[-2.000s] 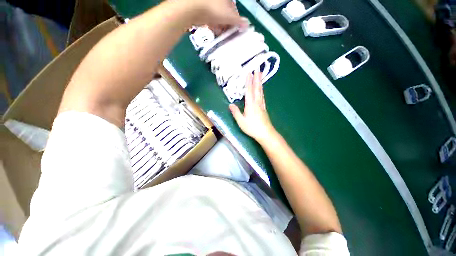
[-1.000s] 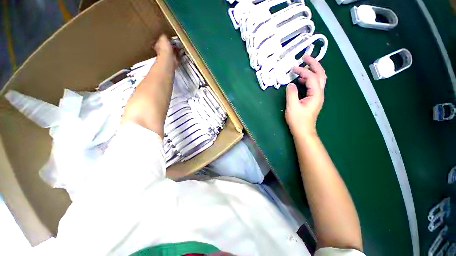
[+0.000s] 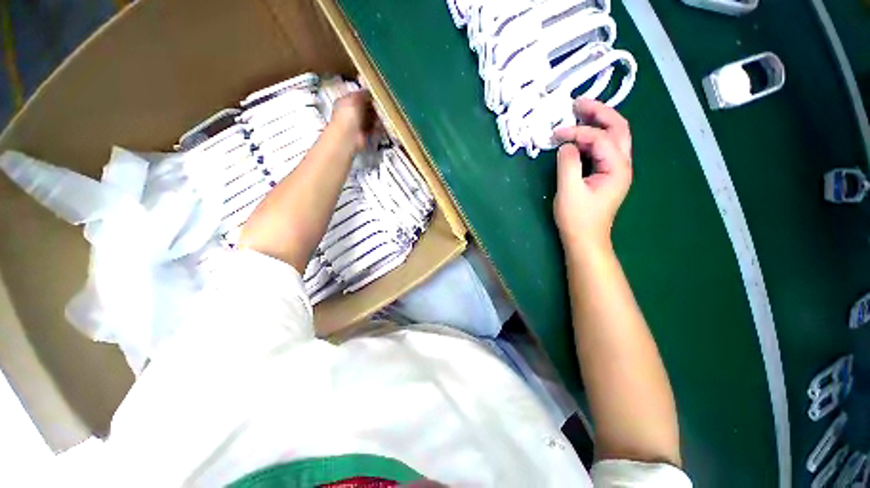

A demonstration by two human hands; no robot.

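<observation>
A row of overlapping white covers (image 3: 548, 71) lies on the green surface at the top centre, cut off by the upper edge. My right hand (image 3: 596, 176) rests beside the nearest cover, fingers bent and thumb apart, with its fingertips at that cover's lower end. It grips nothing that I can see. My left hand (image 3: 355, 116) is inside the cardboard carton (image 3: 389, 303), low at the side near the table edge, among packed white covers (image 3: 272, 143). Its fingers are blurred and partly hidden, so its grip cannot be told.
Crumpled translucent film (image 3: 143, 257) lies in the carton's left part. A curved pale grey strip (image 3: 730, 214) divides the green surface from the conveyor. Beyond it lie a white loop unit (image 3: 746, 82), a housing with a blue patch (image 3: 845, 186) and several more housings at lower right.
My left hand has moved a little right and down inside the carton. My right hand stays by the row of covers, its fingers slightly more bent. The view has shifted slightly.
</observation>
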